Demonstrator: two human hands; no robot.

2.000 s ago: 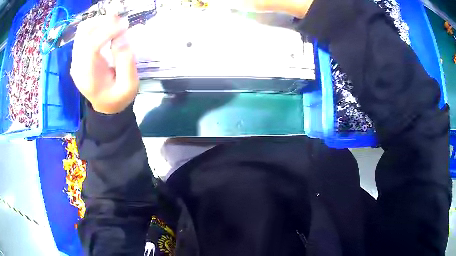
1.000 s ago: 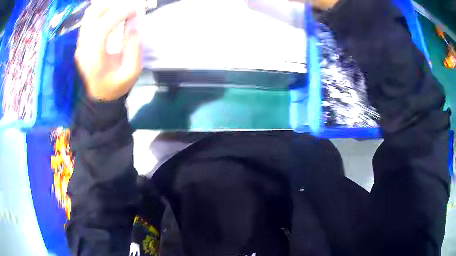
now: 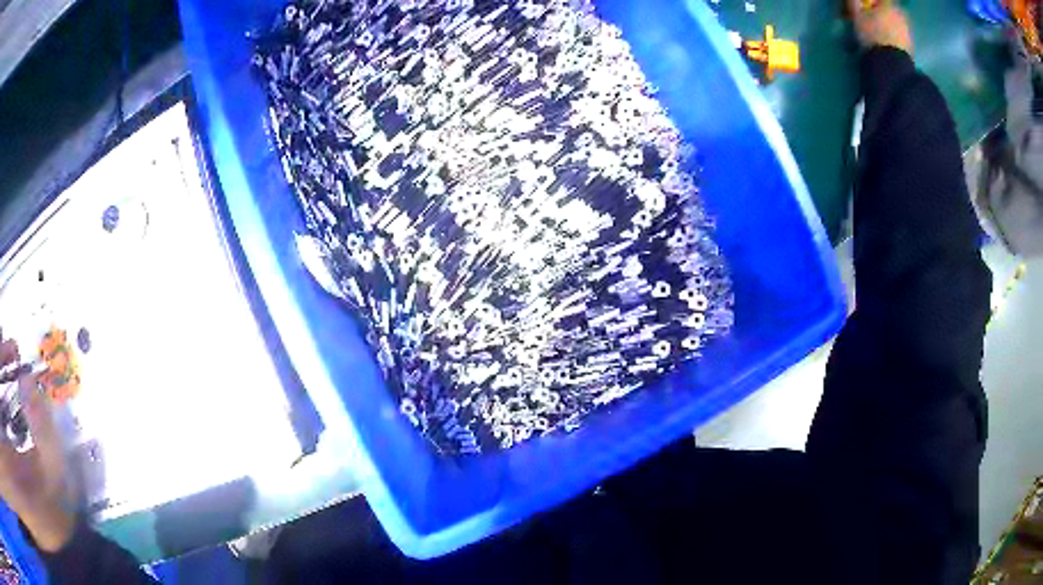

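Observation:
My right hand (image 3: 883, 25) is at the top right edge, small and partly cut off, with a bit of orange at its fingertips on the green bench. My left hand (image 3: 40, 463) is at the left edge, its fingers by the orange part (image 3: 60, 363) on the bright fixture plate (image 3: 172, 343); whether it grips anything is unclear. The blue right parts bin (image 3: 789, 194), full of thin black-and-silver pieces (image 3: 515, 217), lies between my hands. A loose orange part (image 3: 778, 53) lies beyond the bin.
The green bench (image 3: 801, 97) extends beyond the bin. More orange pieces (image 3: 1024, 23) show at the top right corner. A grey floor with a yellow line shows at the right. A dark rounded surface (image 3: 80, 57) is at the top left.
The view has swung to the right, so the bin now fills the middle. My right arm has reached out past the bin; my left hand is at the orange part on the fixture.

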